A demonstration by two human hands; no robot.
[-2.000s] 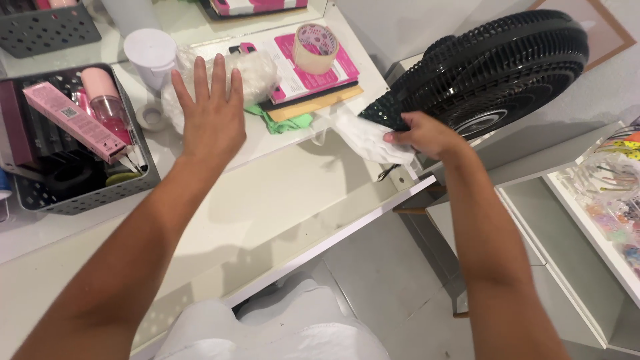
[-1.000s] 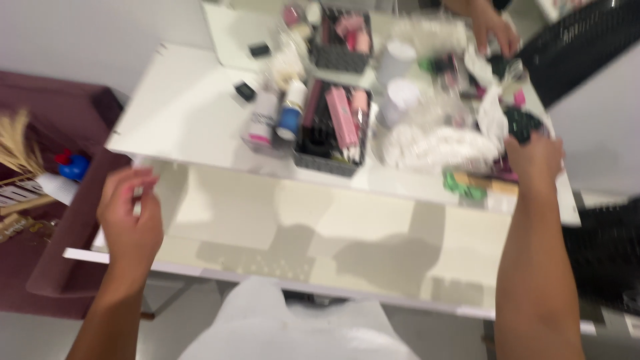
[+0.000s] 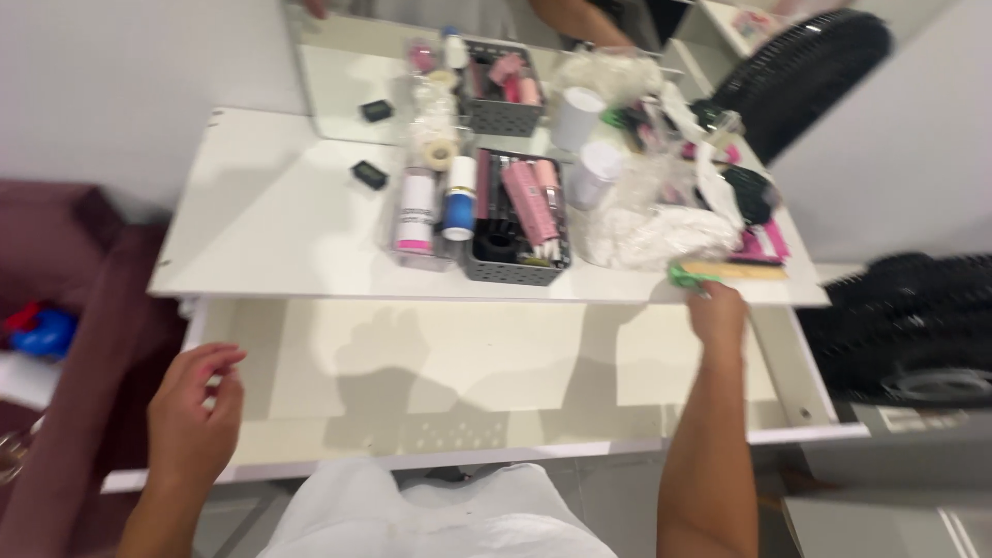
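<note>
My left hand [image 3: 198, 411] hovers over the left end of the pulled-out white drawer [image 3: 480, 356], fingers loosely curled and holding nothing. At the tabletop's front edge, my right hand [image 3: 717, 310] has its fingertips on a green piece of cloth or plastic [image 3: 694, 276]; whether it grips it is unclear. Beside that lie a tan flat strip [image 3: 744, 271] and a clear plastic bag with white contents [image 3: 659, 236]. A dark green bundle [image 3: 750, 194] rests behind them.
On the white tabletop [image 3: 248, 209] stand a grey perforated basket [image 3: 515, 273] of cosmetics, a white jar [image 3: 597, 174], a blue-and-white bottle [image 3: 459, 201] and a small black box [image 3: 370, 174]. A mirror [image 3: 341, 93] is behind, a black fan [image 3: 914, 333] right, a maroon sofa [image 3: 101, 310] left.
My right hand has moved from the dark green bundle and white material to the green piece at the front edge. My left hand has left the plastic bag for the drawer's left end. The view has shifted.
</note>
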